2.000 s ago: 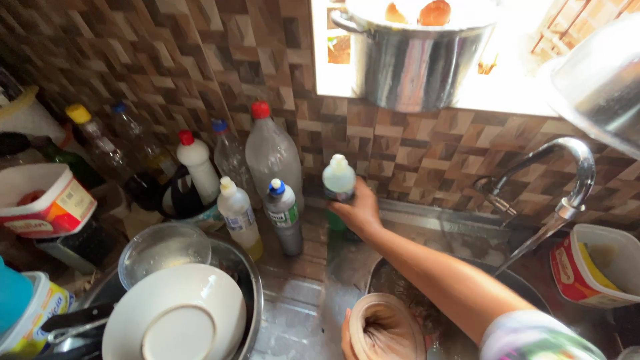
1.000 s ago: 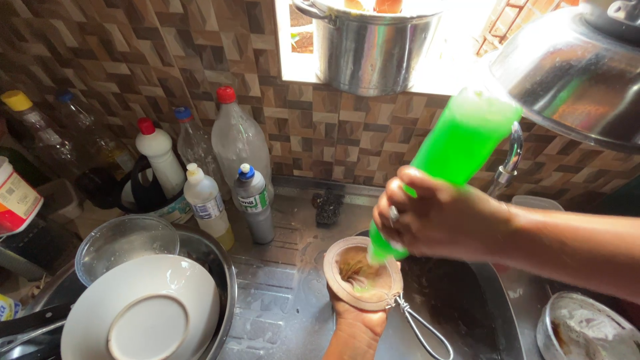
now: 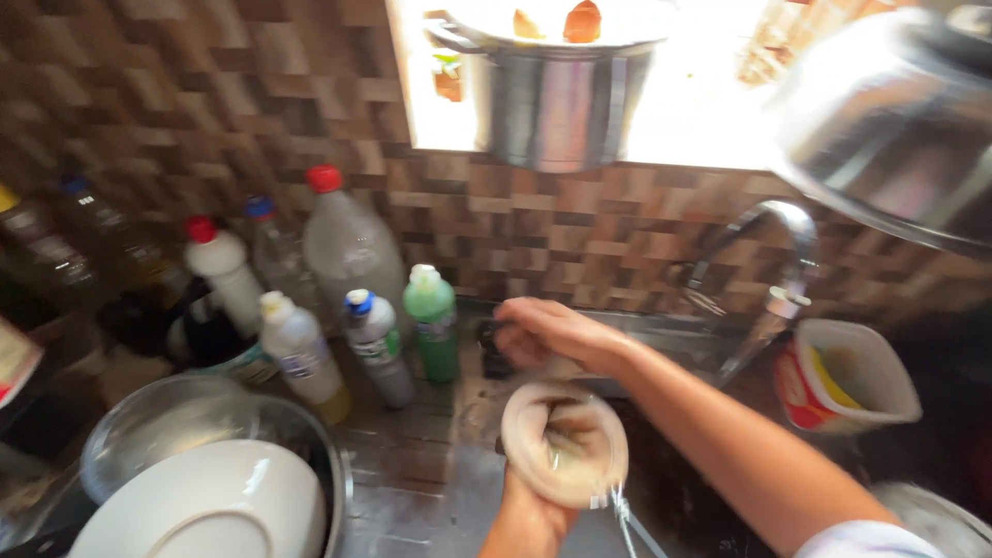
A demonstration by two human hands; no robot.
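Observation:
My left hand point(image 3: 535, 504) holds from below a round, beige-rimmed container point(image 3: 564, 446) with a wire loop handle point(image 3: 632, 523) at its lower right; a greenish fluid shows inside. My right hand point(image 3: 535, 333), blurred, is above the container near a dark scouring pad point(image 3: 493, 349) by the wall. Whether it touches the pad cannot be told. Just left of that hand, a green bottle of liquid point(image 3: 432, 325) stands upright beside a bottle with a blue-and-white cap point(image 3: 380, 349).
A steel faucet point(image 3: 756, 287) and a plastic tub point(image 3: 852, 376) are at the right. A steel pot point(image 3: 554, 108) stands on the window ledge, near a hanging lid-like metal piece point(image 3: 891, 132). A white bowl point(image 3: 201, 496) lies upside down in a steel basin point(image 3: 337, 473).
One second ago my right hand held the green bottle tipped over the container. The bottle now stands by the other bottles, released. My left hand still holds the container.

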